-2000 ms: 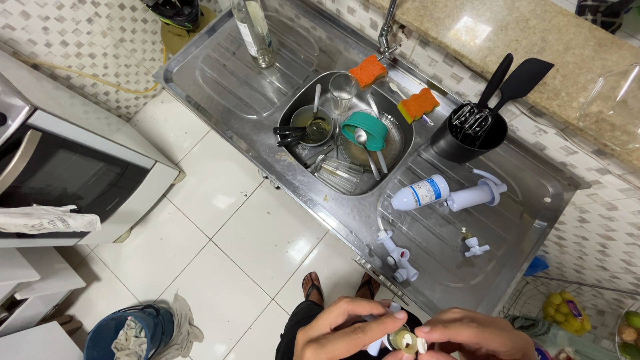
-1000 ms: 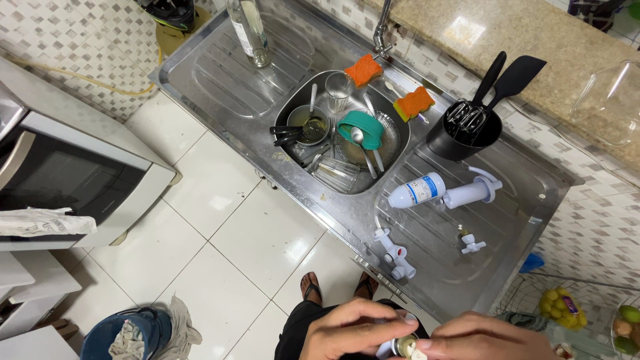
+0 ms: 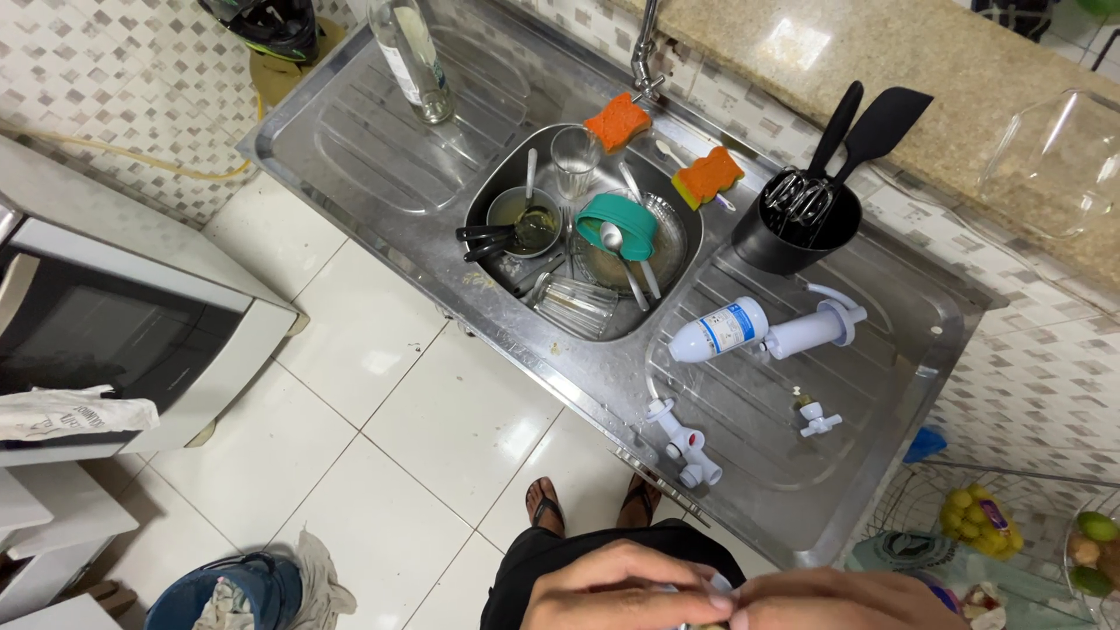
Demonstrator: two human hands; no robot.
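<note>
At the bottom edge, my left hand (image 3: 626,591) and my right hand (image 3: 831,599) meet fingertip to fingertip around a small part, mostly hidden, with a bit of white and brass showing. Beyond them, on the steel drainboard, lie a white plastic faucet body (image 3: 687,444) with a red mark, a small white valve handle with a brass stem (image 3: 817,418), a white filter cartridge with a blue label (image 3: 719,330) and a white plastic filter housing (image 3: 809,331).
The sink basin (image 3: 691,262) holds a green bowl (image 3: 617,226), glasses, a pot and cutlery. Two orange sponges (image 3: 619,122) and a black utensil holder (image 3: 792,236) stand behind. A glass bottle (image 3: 416,70) is far left, a blue bucket (image 3: 219,591) on the floor.
Both hands have moved lower in the view, and the small part between them, plainer to see before, is now mostly covered by fingers. The parts on the drainboard have not moved.
</note>
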